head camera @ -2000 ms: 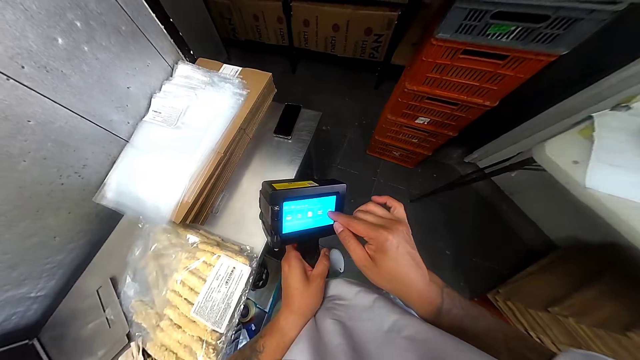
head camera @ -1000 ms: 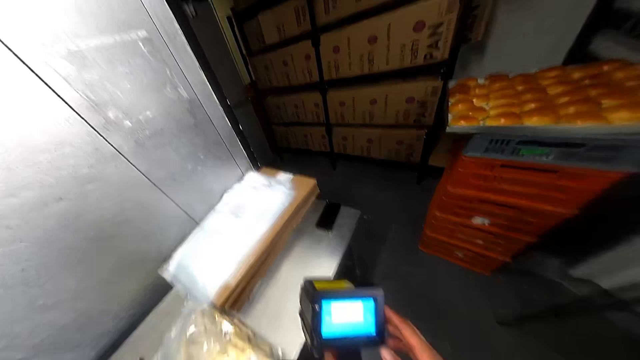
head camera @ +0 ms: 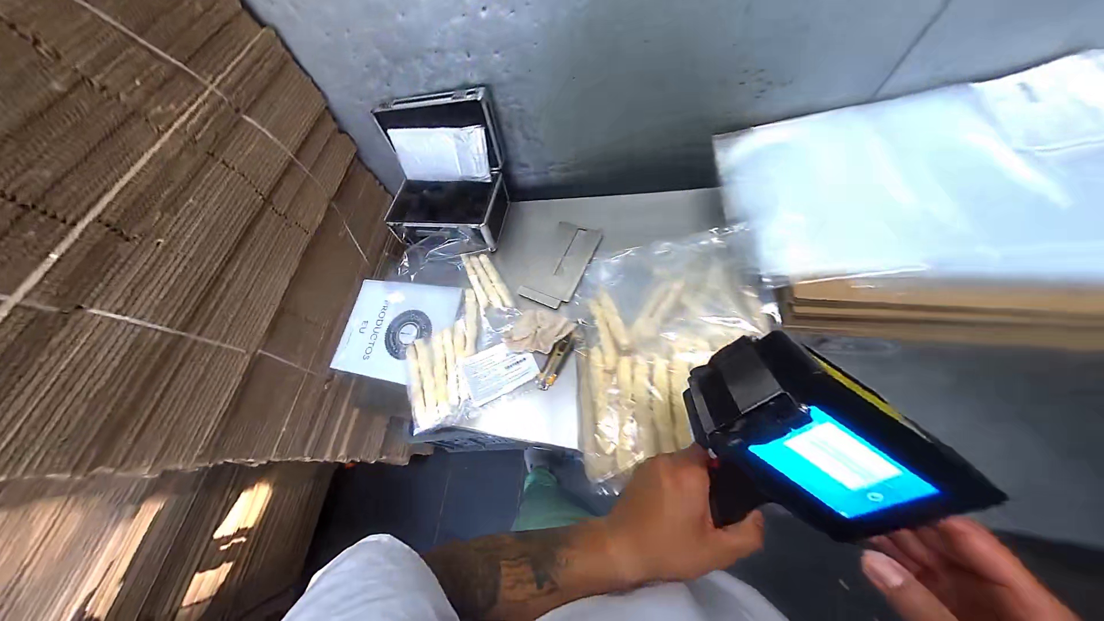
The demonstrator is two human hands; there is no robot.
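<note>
My left hand (head camera: 677, 517) is closed around the grip of a black handheld device with a lit blue screen (head camera: 845, 461), likely a handheld printer. My right hand (head camera: 957, 565) is under the device's right end, its fingers partly hidden, so whether it grips is unclear. Just beyond my left hand lies a clear plastic bag of pale breadsticks (head camera: 638, 388). A smaller bag of breadsticks (head camera: 444, 362) with a printed label (head camera: 498, 373) is left of it. Between them are a yellow and black utility knife (head camera: 555, 360) and a crumpled beige cloth or glove (head camera: 539, 330).
Stacked flattened cardboard (head camera: 172, 259) rises at the left. An open black case with metal edges (head camera: 448, 203) stands by the grey wall, near a flat metal plate (head camera: 561, 263). A white printed box or sheet (head camera: 397, 332) lies nearby. Plastic bags (head camera: 906, 181) top cardboard (head camera: 914, 310) at the right.
The view has swung far to the left, away from the orange crates. Two seconds ago my right index finger was at the device's screen; now that hand is at its underside. The device remains in my left hand.
</note>
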